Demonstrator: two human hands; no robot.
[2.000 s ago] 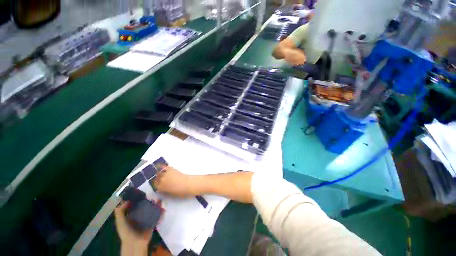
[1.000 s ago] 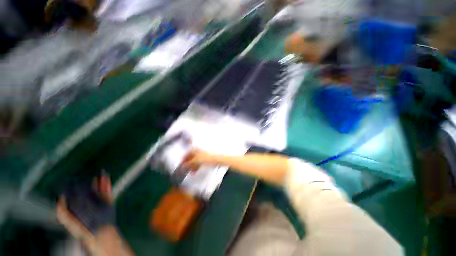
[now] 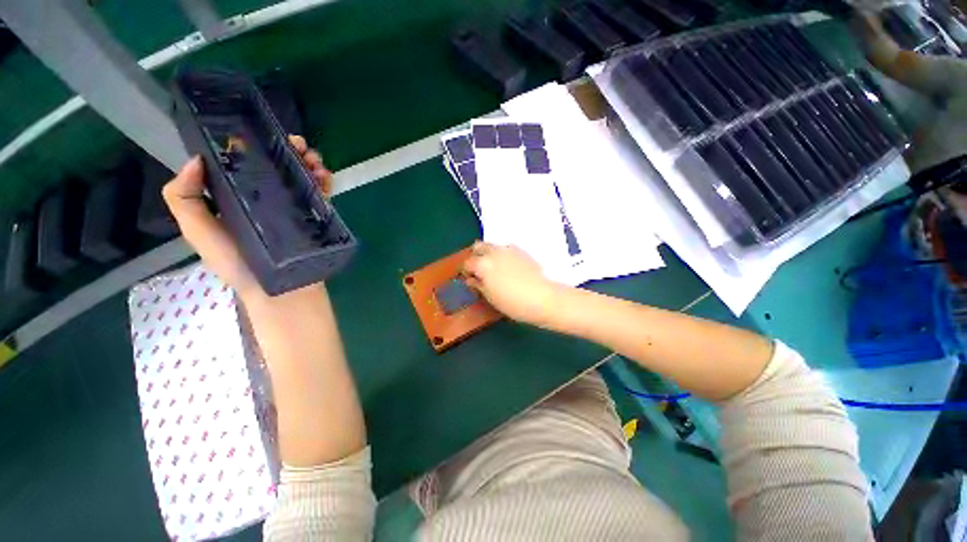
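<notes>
My left hand [image 3: 239, 228] holds a black plastic housing [image 3: 262, 185] up at the left, its open side with inner ribs facing me. The orange jig [image 3: 427, 309] lies on the green bench in front of me. A dark grey label [image 3: 456, 295] sits in its central recess. My right hand [image 3: 504, 281] is at the jig, its fingertips on the label's upper right edge; whether they grip it cannot be told. A label sheet [image 3: 508, 136] with a few dark squares lies behind the jig.
A white wrapped stack [image 3: 196, 402] with small red-pink print lies at left. A clear blister tray [image 3: 732, 253] of black housings stands at right on white paper. Loose housings [image 3: 488, 60] lie on the dark green conveyor. A person's arm [image 3: 917, 72] shows at upper right. A blue cable [image 3: 901, 405] runs at right.
The view has swung left and down. My right hand has moved from the label sheet to the orange jig. My left hand now holds the housing up, its open side showing.
</notes>
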